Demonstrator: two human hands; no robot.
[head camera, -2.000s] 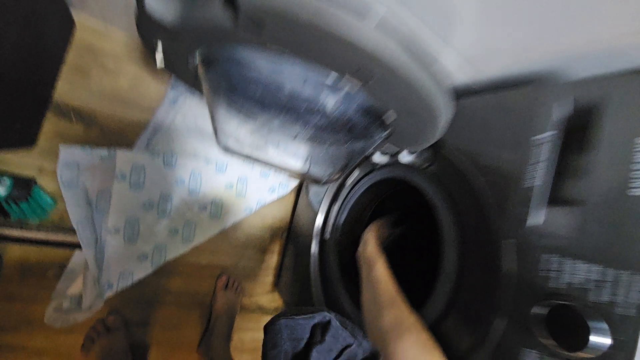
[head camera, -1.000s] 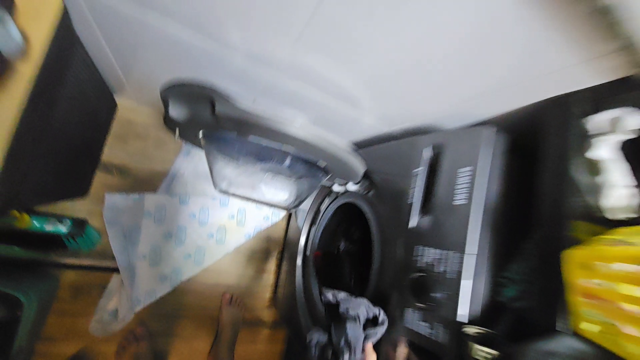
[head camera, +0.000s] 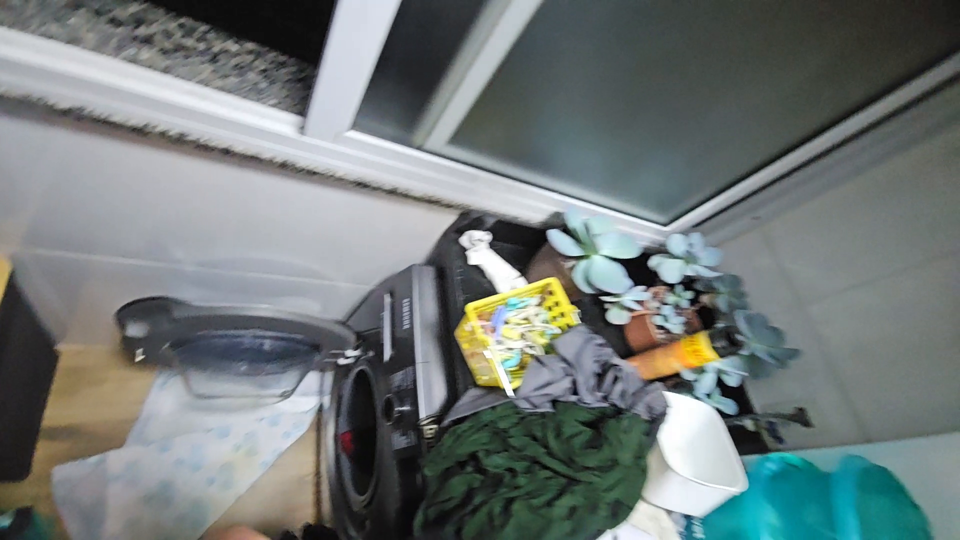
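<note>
Neither of my hands is clearly in view. A blurred patch of skin shows at the bottom edge, left of a front-loading washing machine (head camera: 420, 337); which body part it is, I cannot tell. The machine's round glass door (head camera: 240, 349) stands open to the left. Something red shows inside the dark drum opening (head camera: 358, 435). To the machine's right lie a crumpled dark green cloth (head camera: 532, 472) and a grey cloth (head camera: 592, 371), beside a yellow plastic basket (head camera: 471, 341) of clothespins. Dark material shows at the bottom edge near the drum.
Potted succulents (head camera: 596, 251) and an orange bottle (head camera: 675, 356) stand behind the cloths. A white plastic container (head camera: 697, 457) and a teal container (head camera: 817, 499) are at lower right. A patterned sheet (head camera: 187, 457) covers part of the floor. A window frame (head camera: 517, 180) runs above.
Two seconds ago an arm reached into the drum; one second ago a grey cloth was at the opening, with fingers beside it. The hands have left view, which has swung up and right.
</note>
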